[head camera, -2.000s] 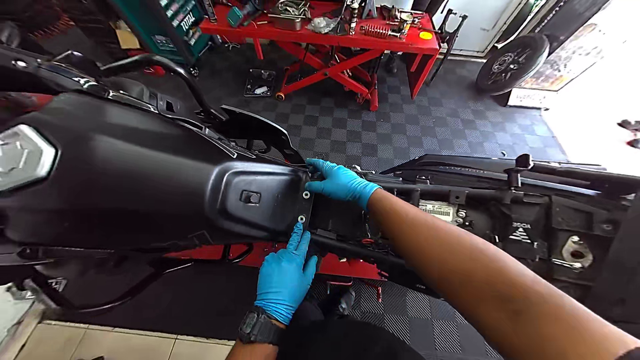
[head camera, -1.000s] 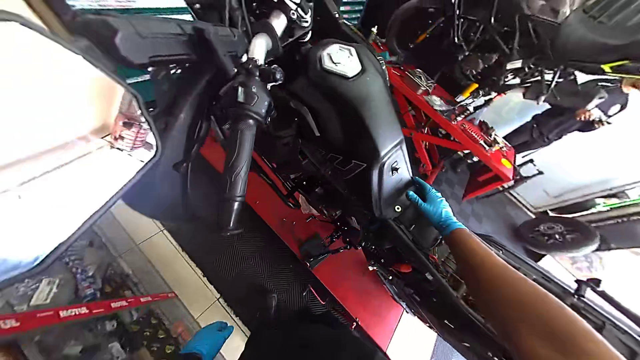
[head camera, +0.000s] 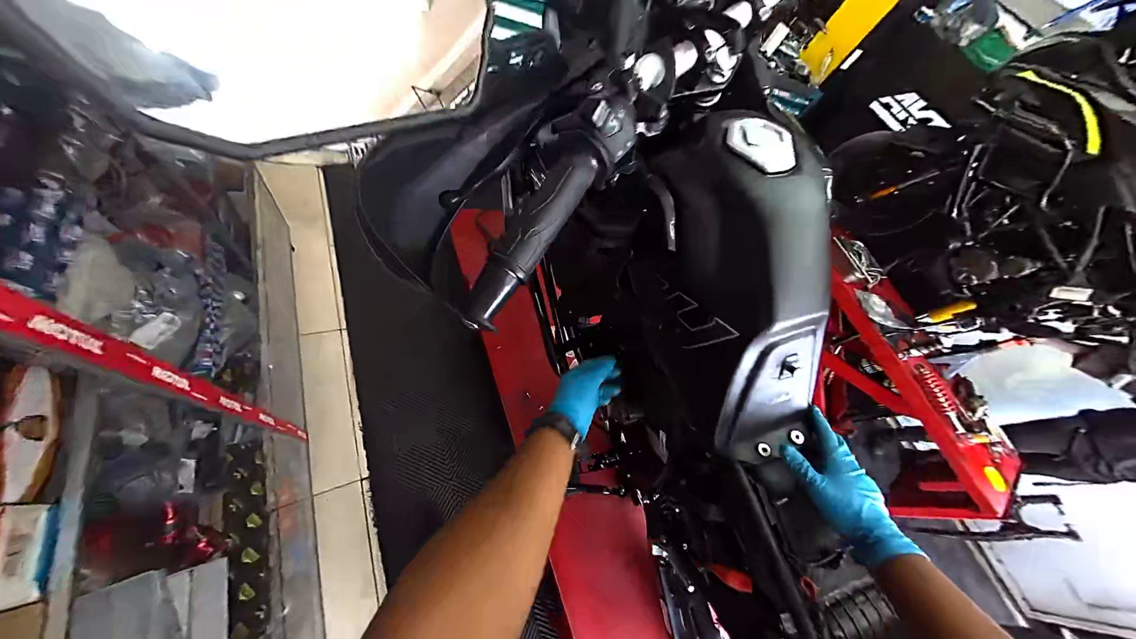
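A black motorcycle fuel tank (head camera: 737, 231) with a silver filler cap (head camera: 761, 145) lies ahead of me. Both hands wear blue gloves. My right hand (head camera: 834, 488) touches the tank's rear end, thumb and fingertips beside two round mounting bolts (head camera: 780, 443); it grips nothing that I can make out. Over the motorcycle's left side, my left hand (head camera: 586, 390) is held beside the tank, fingers partly bent; whether they touch a part there is hidden. A black handlebar grip (head camera: 541, 232) extends toward me in front of the tank.
A red lift platform (head camera: 612, 564) runs beneath the motorcycle. A glass display case (head camera: 177, 293) stands at left, beyond a tiled strip (head camera: 328, 399). At right are a red work table (head camera: 981, 475) bearing parts and another motorcycle (head camera: 967, 195). A windscreen (head camera: 311, 62) spans the upper left.
The view has turned strongly toward the handlebar. My left hand has risen from the lower edge to beside the tank. My right hand has stayed at the tank's rear end.
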